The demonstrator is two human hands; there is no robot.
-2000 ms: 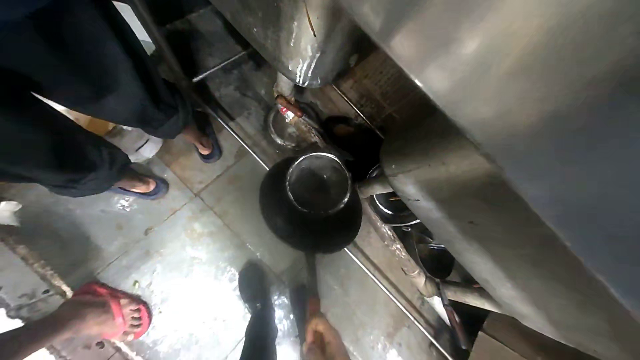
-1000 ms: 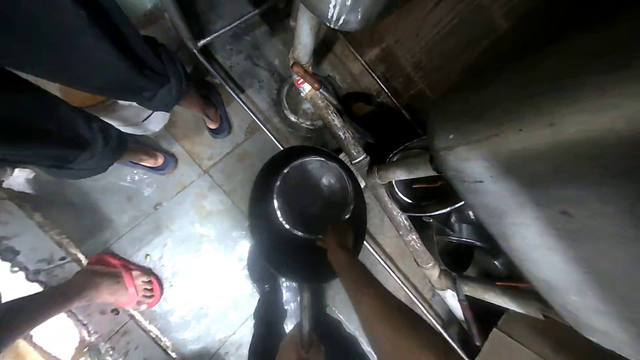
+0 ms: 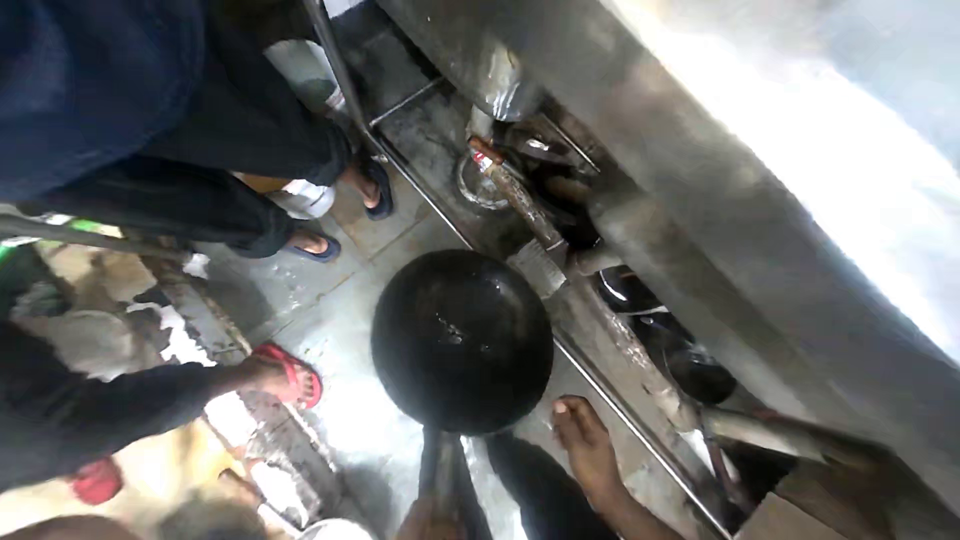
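Note:
A black wok (image 3: 461, 341) hangs over the tiled floor in the middle of the head view. Its handle (image 3: 445, 465) runs down to the bottom edge, where my left hand (image 3: 429, 519) is closed around it, partly cut off by the frame. A plain dark round surface of the wok faces the camera, with small bright specks; whether this is its inside or underside I cannot tell. To the right of the wok, apart from it, is my right hand (image 3: 589, 446), fingers loosely bent and nothing visible in it.
On the right runs a metal counter (image 3: 697, 225) with pipes (image 3: 626, 337) and dark pans (image 3: 697, 371) beneath. A metal rail (image 3: 615, 409) crosses the floor beside the wok. At left stand people, one in dark sandals (image 3: 380, 191), one in red sandals (image 3: 311, 382).
My right hand has come off the wok, which it touched a second ago. The pale round rim seen on the wok earlier no longer shows. The view takes in more of the left side.

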